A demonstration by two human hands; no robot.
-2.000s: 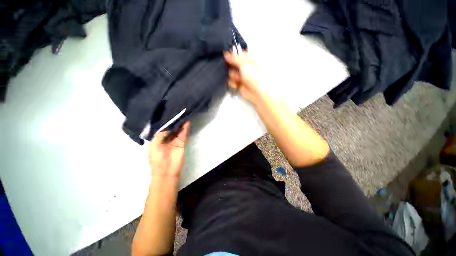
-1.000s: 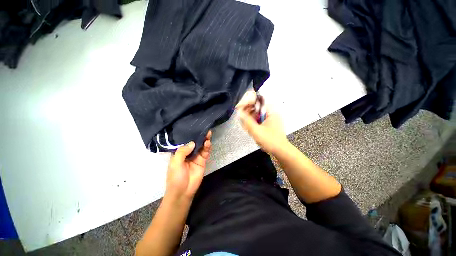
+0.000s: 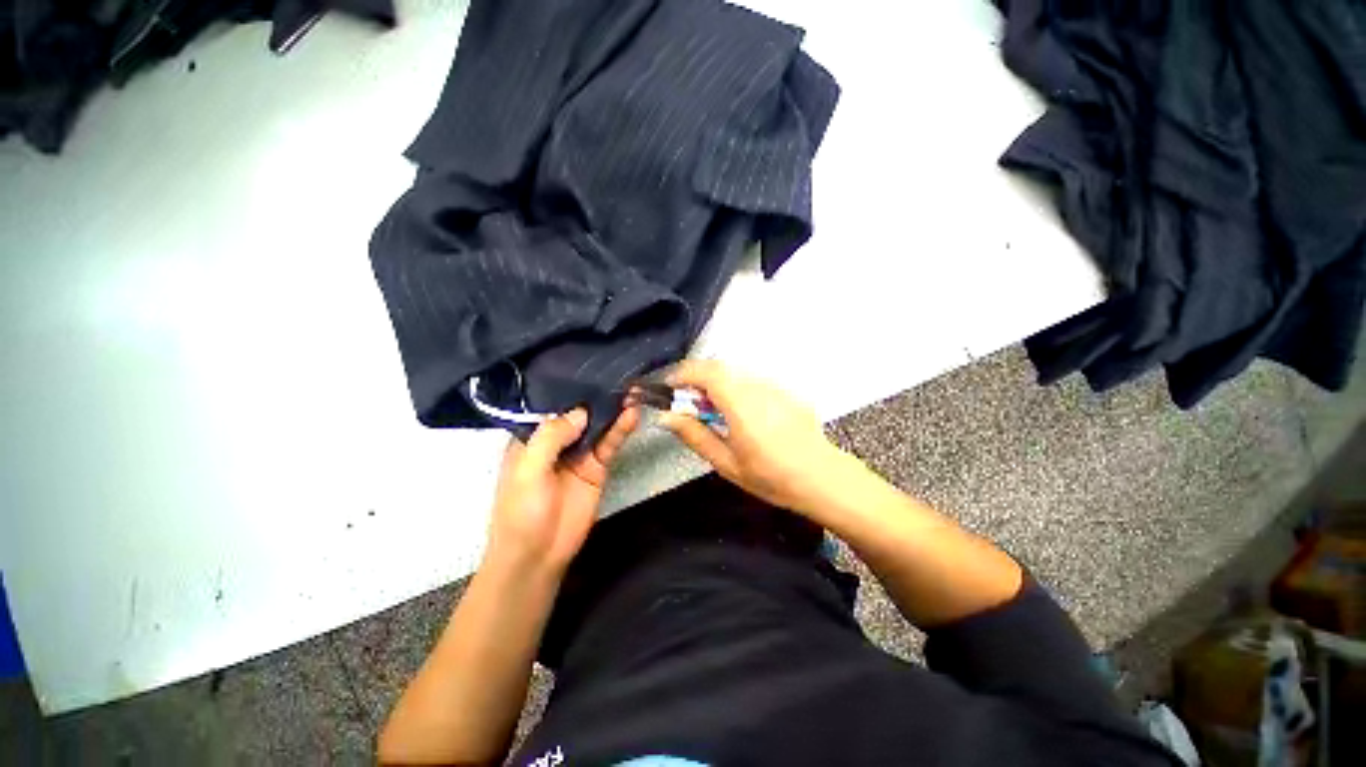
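Note:
The dark pinstripe garment (image 3: 629, 165) lies bunched on the white table, its near end towards me. A white cord (image 3: 495, 405) loops at its near left edge. My left hand (image 3: 547, 480) pinches the near edge between thumb and fingers, beside the cord. My right hand (image 3: 742, 435) is shut on small thread snips (image 3: 682, 402), with white and blue parts showing. Their dark tip points left at the cloth edge by my left fingertips. Whether the tip touches the cloth, I cannot tell.
A dark garment pile (image 3: 1198, 180) hangs over the table's right edge. Another dark heap (image 3: 90, 60) lies at the far left. The white table (image 3: 210, 375) has a few specks. Boxes and plastic stand on the speckled floor (image 3: 989, 465) at right.
My right hand has come left and down to the cloth edge by my left hand, and the snips now show in it. The garment was turned and spread earlier; my left hand still holds its near edge.

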